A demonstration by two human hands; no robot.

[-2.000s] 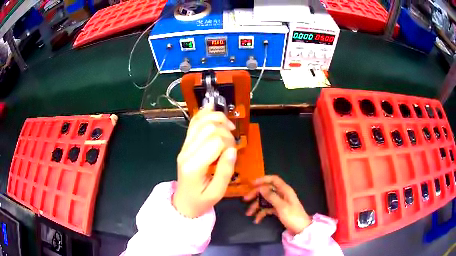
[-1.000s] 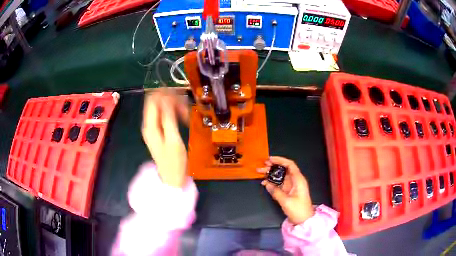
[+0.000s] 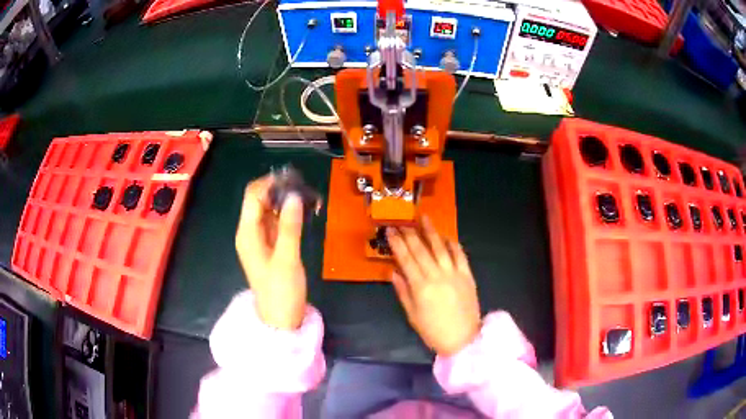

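Note:
My left hand point(image 3: 274, 254) is raised left of the orange test fixture point(image 3: 345, 258). It is shut on a dark watch unit point(image 3: 293, 192), which is blurred. My right hand point(image 3: 438, 286) lies palm down over the front of the fixture. Its fingertips touch the dark nest area point(image 3: 381, 241), where something black partly shows. Whether the fingers grip a unit there is hidden. The clamp's red handle point(image 3: 391, 8) stands up at the top edge, above its silver linkage point(image 3: 393, 106).
A red-orange tray point(image 3: 82, 245) with several black units is on the left. A thicker tray point(image 3: 609, 266) with many units is on the right. Behind are the blue tester box point(image 3: 376, 53), the white power supply point(image 3: 546, 57) and pale leads point(image 3: 315, 102).
The clamp handle went up between the two earlier frames. My left hand now visibly holds a dark unit. My right hand moved left from beside the base, where it held a unit, onto the nest.

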